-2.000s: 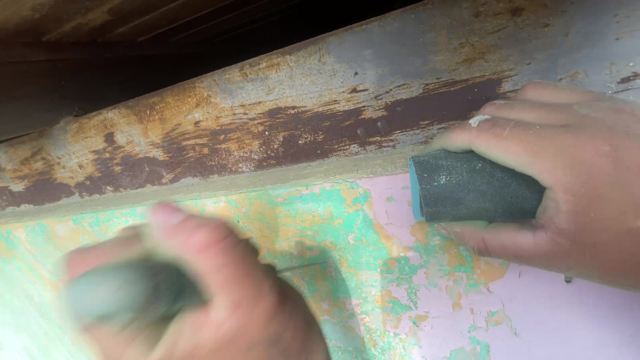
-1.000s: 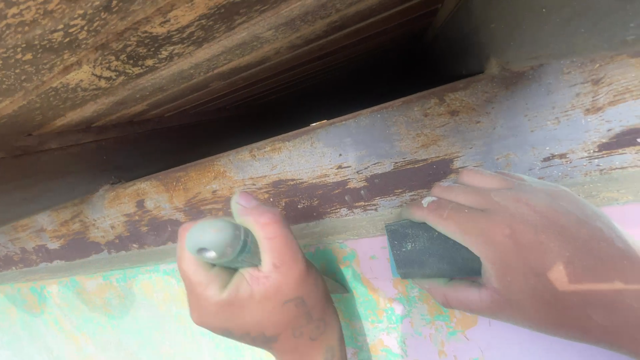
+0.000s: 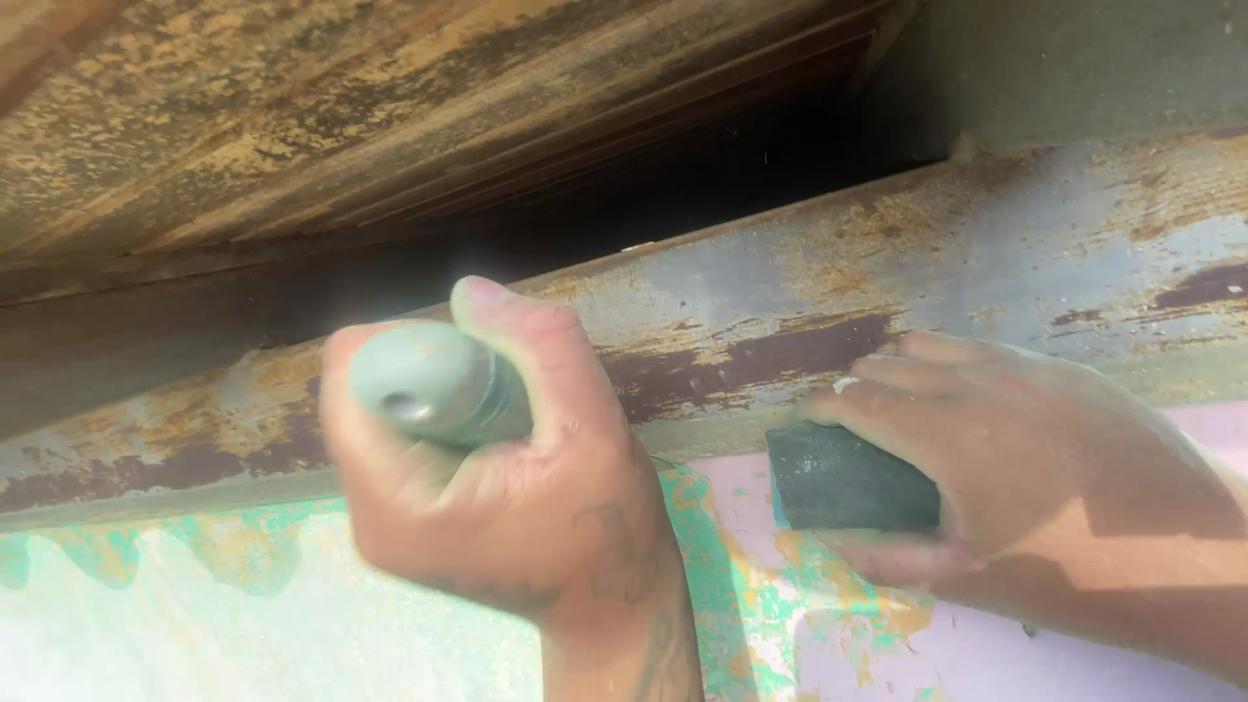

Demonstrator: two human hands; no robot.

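Note:
My left hand (image 3: 507, 468) is closed round a greenish-grey rounded tool handle (image 3: 439, 385), its butt end facing the camera and the thumb lying along it. The tool's working end is hidden behind the hand, which is in front of a rusty metal beam (image 3: 770, 292) with worn grey and dark red paint. To the right, my right hand (image 3: 1014, 458) grips a dark rectangular block (image 3: 853, 483), perhaps a sanding block, against the wall just below the beam. A pale smear marks one of its fingers.
Below the beam is a wall (image 3: 936, 634) with peeling green, orange and pink paint. Overhead runs stained, ribbed roof sheeting (image 3: 292, 127), with a dark gap (image 3: 702, 185) between it and the beam. A grey surface (image 3: 1102, 68) stands at the upper right.
My left hand, low at the left and blurred two seconds ago, is now higher, in front of the beam, still holding the handle. The view has shifted to show more roof. My right hand keeps the block.

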